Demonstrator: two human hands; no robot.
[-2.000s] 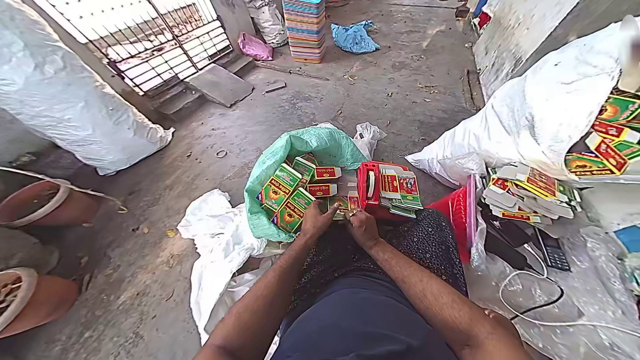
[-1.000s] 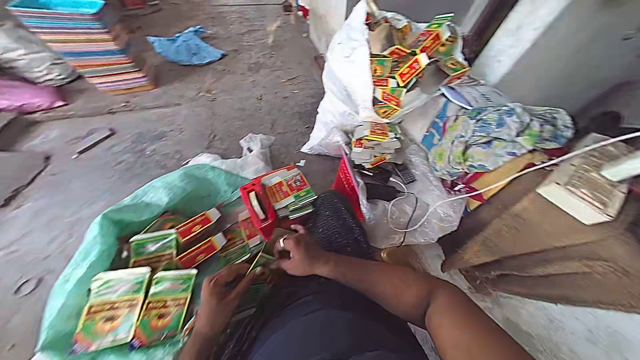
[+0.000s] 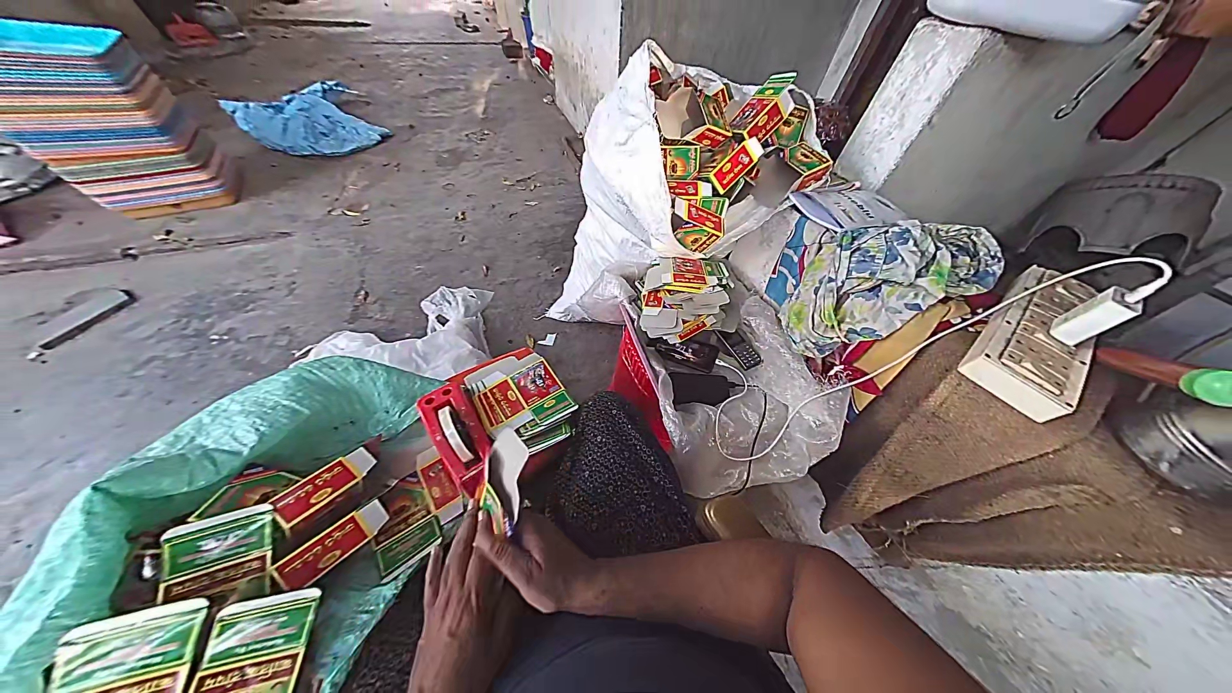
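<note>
My left hand and my right hand come together over my lap, both on one small printed carton with a pale flap standing up. Just beyond my fingertips is a red plastic tape dispenser with a pale roll in it. Flat printed cartons are stacked at its right side. Left of my hands, a green woven sack lies spread out, holding green packets and red-and-green cartons.
A white sack of cartons stands ahead, with a carton stack before it. At right, a white cable runs to a power strip on burlap. A red plastic container is beside my knee. Stacked colored sheets stand far left.
The view has swung right over the two seconds. My hands, which were lower and bent over a carton a second ago, now hold a carton with its pale flap up by the red dispenser.
</note>
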